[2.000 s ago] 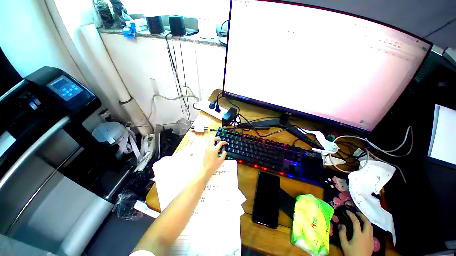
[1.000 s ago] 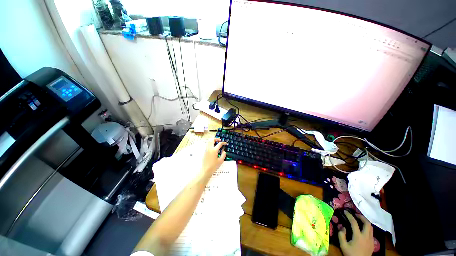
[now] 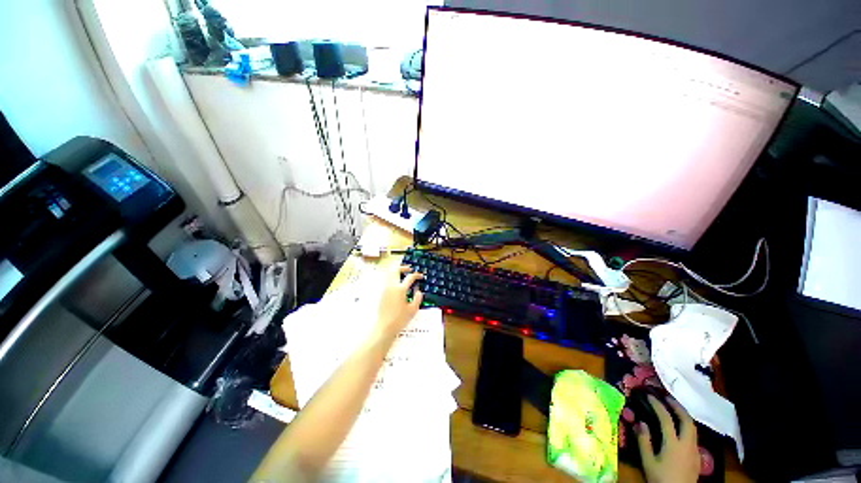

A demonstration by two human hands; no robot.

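Observation:
My left hand [image 3: 398, 294] rests with its fingertips on the left end of the black backlit keyboard [image 3: 491, 292]. My forearm lies over the loose white paper sheets [image 3: 401, 415]. My right hand [image 3: 670, 441] lies over the black computer mouse [image 3: 649, 406] at the lower right and covers part of it. The mouse sits on a black pad [image 3: 631, 354] with a pink-red pattern. The large monitor [image 3: 595, 132] shows a mostly blank, washed-out white window.
A black smartphone [image 3: 498, 382] and a yellow-green packet [image 3: 583, 424] lie below the keyboard. Crumpled white paper or cloth [image 3: 694, 354] is beside the pad. A power strip [image 3: 395, 215] and cables lie behind. A large machine with a blue touchscreen [image 3: 115, 176] stands left.
The whole view has shifted slightly, with the monitor sitting a little lower and further left. Both hands stay in place on the keyboard and mouse.

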